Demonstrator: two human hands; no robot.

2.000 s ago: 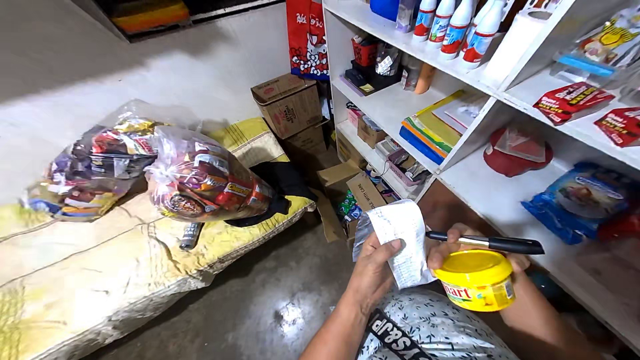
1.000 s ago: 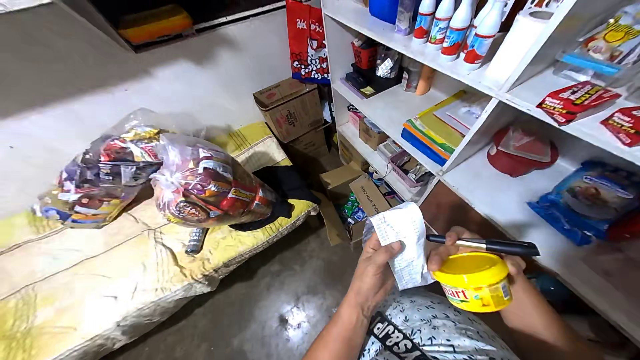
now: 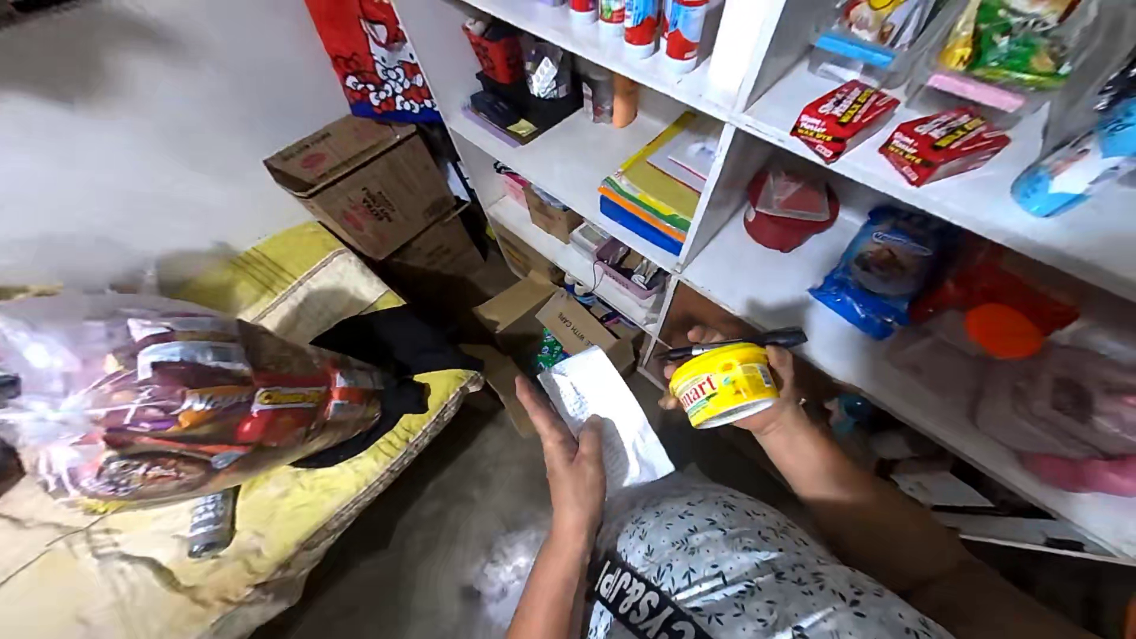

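Between the thumb and fingers of my left hand [image 3: 572, 457] is a sheet of white paper [image 3: 612, 417] with handwriting on it, held upright and slightly tilted. My right hand [image 3: 772, 399] grips a yellow plastic tub [image 3: 723, 386] with a printed label, and a black marker pen [image 3: 745, 343] lies across behind the tub's top, under the same hand's fingers. The two hands are apart, in front of my patterned clothing.
White shelves [image 3: 728, 98] on the right hold bottles, folders, red packets and a blue pack [image 3: 887, 266]. Cardboard boxes [image 3: 373, 186] stand by the wall. At left, a clear plastic bag of packaged goods [image 3: 213, 399] rests on a yellow mattress [image 3: 355, 484] beside a remote control [image 3: 213, 522].
The tub and pen in my right hand have been raised and turned, farther from the paper. My left hand's fingers are now straighter along the paper. The view has shifted.
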